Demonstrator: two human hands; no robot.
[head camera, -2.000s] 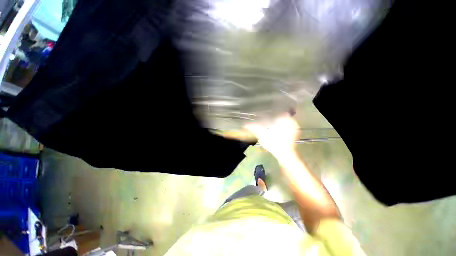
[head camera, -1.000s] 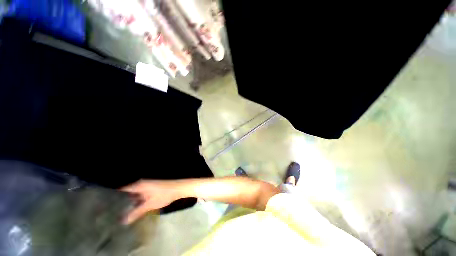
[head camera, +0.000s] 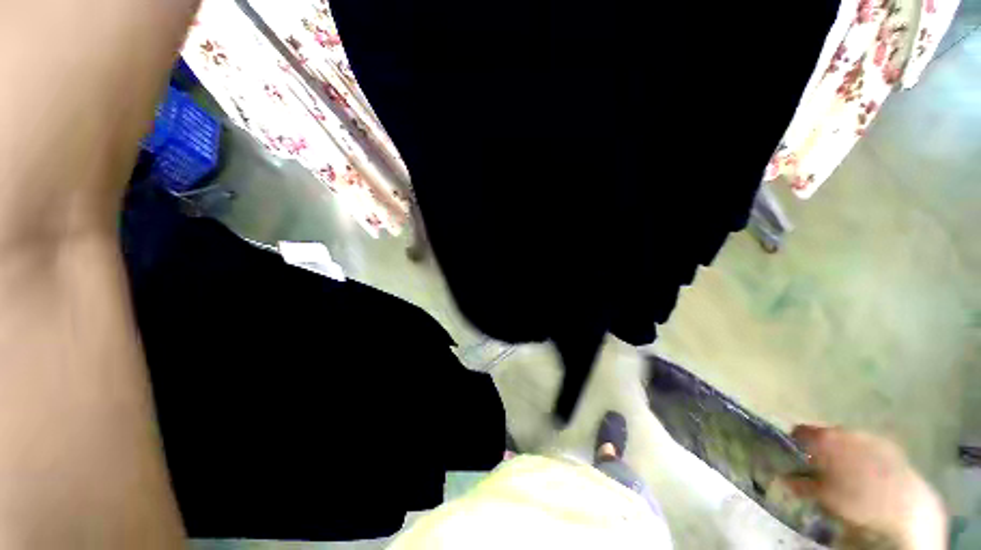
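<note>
A large black garment hangs in front of me, with an uneven lower edge and a narrow strip hanging at the bottom. Another black garment hangs at the left, with a white tag at its upper edge. My right hand, slightly blurred, grips one end of a long dark pad in clear plastic at the lower right. The pad is apart from both garments. My left forearm fills the left side, close to the camera; my left hand is out of the picture.
Cream garments with red flowers hang behind on the left and on the right. A blue crate stands at the upper left. A grey rack foot rests on the greenish floor. My shoe shows below.
My right hand has swung with the pad from the far left to the lower right. My left forearm has come into view. The hanging black garment now fills the upper middle.
</note>
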